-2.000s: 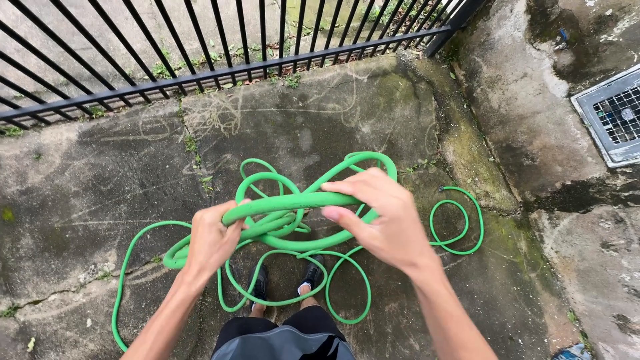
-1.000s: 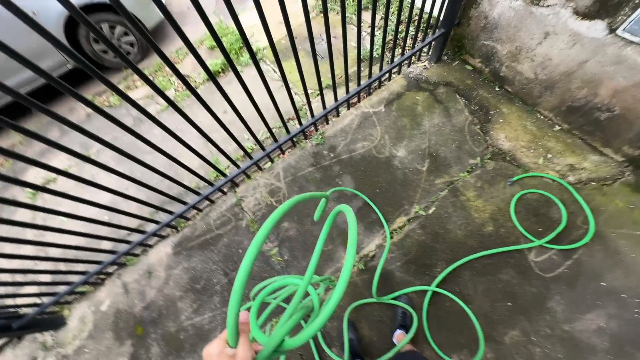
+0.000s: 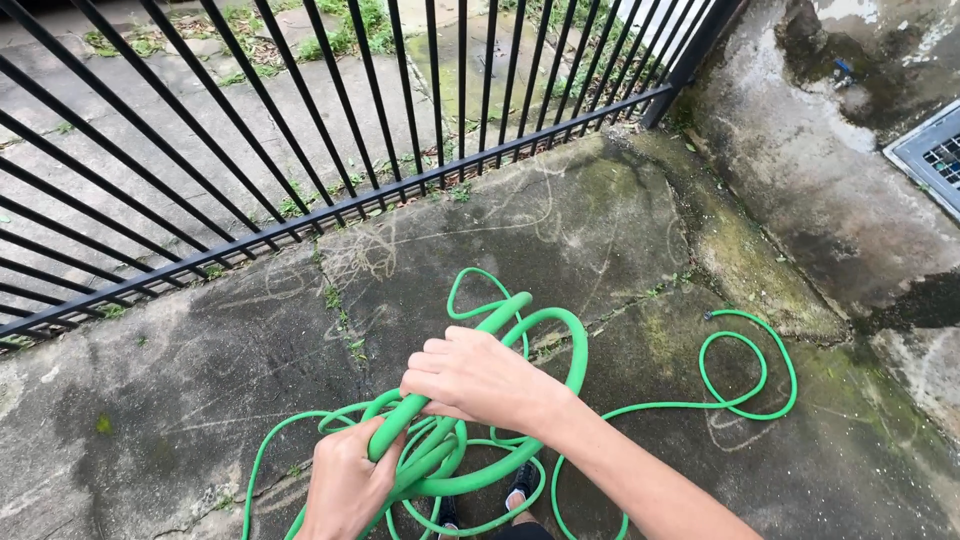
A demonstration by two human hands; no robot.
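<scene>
A green garden hose (image 3: 577, 352) hangs in loose loops from my hands, low in the middle of the view. My left hand (image 3: 349, 472) is closed around a bundle of its coils. Just above and to the right, my right hand (image 3: 480, 379) grips a thick-looking length of the same hose, its fingers curled over it. More hose lies on the concrete below and to both sides. At the right, one end with a dark fitting (image 3: 708, 316) rests on the ground beside a small loop. My fingers hide part of the coils.
A black metal bar fence (image 3: 300, 221) crosses the upper left and meets a stained wall (image 3: 810, 165) at the right. A grey-framed grate (image 3: 926, 161) is set in that wall. My shoes (image 3: 523, 480) stand under the hose on cracked concrete.
One second ago a single hand held up the loops at the bottom of the view; now both hands are on the hose. The view has shifted, and the car beyond the fence is mostly out of it.
</scene>
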